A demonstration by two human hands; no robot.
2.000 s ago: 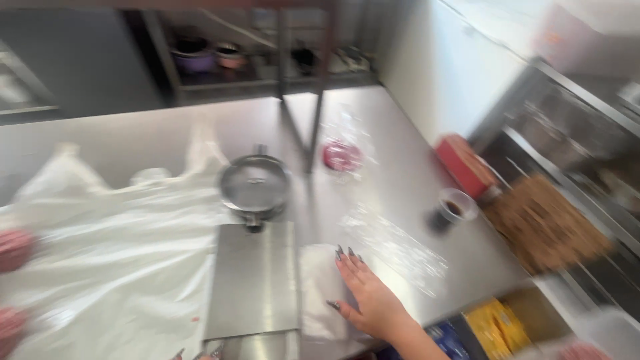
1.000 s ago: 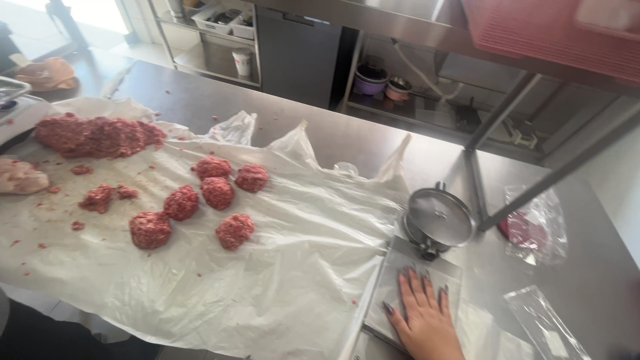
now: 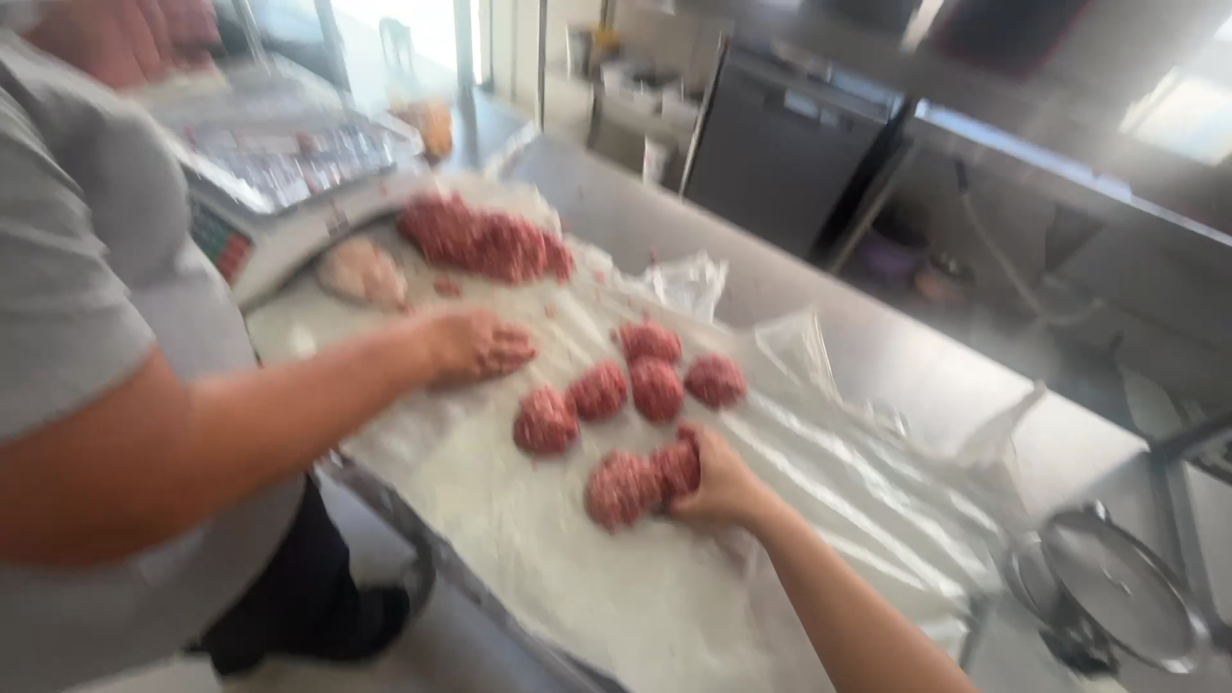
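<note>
My right hand (image 3: pixel 717 481) reaches in from the lower right, its fingers around a ball of minced meat (image 3: pixel 677 469). That ball touches another meat ball (image 3: pixel 624 491) on its left. Several more balls (image 3: pixel 657 389) lie just above on a white plastic sheet (image 3: pixel 539 539). A larger heap of minced meat (image 3: pixel 481 239) lies at the sheet's far left, beside a pale lump (image 3: pixel 363 273). At the lower right stands a round metal press (image 3: pixel 1121 587), blurred. My left hand is out of view.
A person in a grey shirt (image 3: pixel 144 279) stands at the left, with a hand (image 3: pixel 481 346) low over the sheet. Behind that arm is a scale (image 3: pixel 298 217) with a plastic-covered tray. A steel table (image 3: pixel 847 327) runs along the back, under a metal shelf (image 3: pixel 1020 144).
My right hand has left the flat metal plate beside the press and is now on the meat. The co-worker's arm has come into view. The view has swung left.
</note>
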